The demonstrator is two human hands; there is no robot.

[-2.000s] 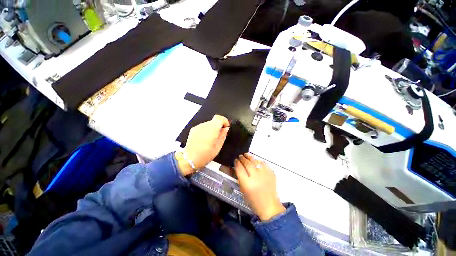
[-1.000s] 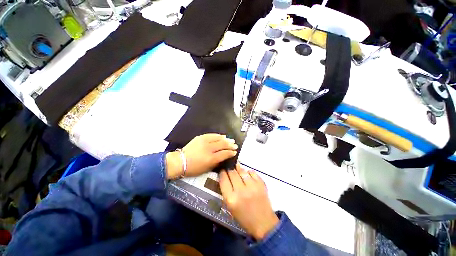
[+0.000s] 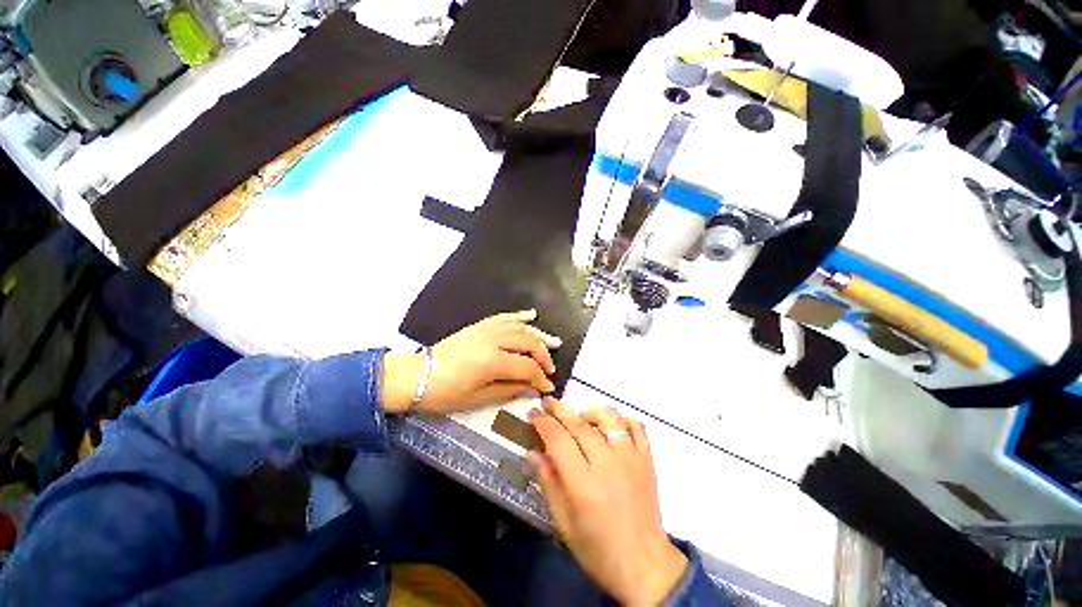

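Observation:
A dark cut panel (image 3: 504,255) lies on the white table and runs under the presser foot (image 3: 599,285) of the white sewing machine (image 3: 700,154). A short dark tab (image 3: 447,215) sticks out from its left edge. My left hand (image 3: 484,364) lies on the panel's near end, its fingers bent over the cloth. My right hand (image 3: 599,480) is just nearer to me, its fingertips at the panel's near corner. Whether cloth is pinched between those fingertips is hidden.
Another long dark panel (image 3: 255,136) lies at the far left. A bundle of dark strips (image 3: 908,522) lies at the right below the machine head. Small dark pieces (image 3: 814,360) lie on the bed. A dark band (image 3: 819,196) and a wooden-handled tool (image 3: 908,318) are on the head.
The panel has moved away from me through the machine, and less cloth shows on the near side. My hands have moved closer to the table's front edge. The camera view has shifted slightly.

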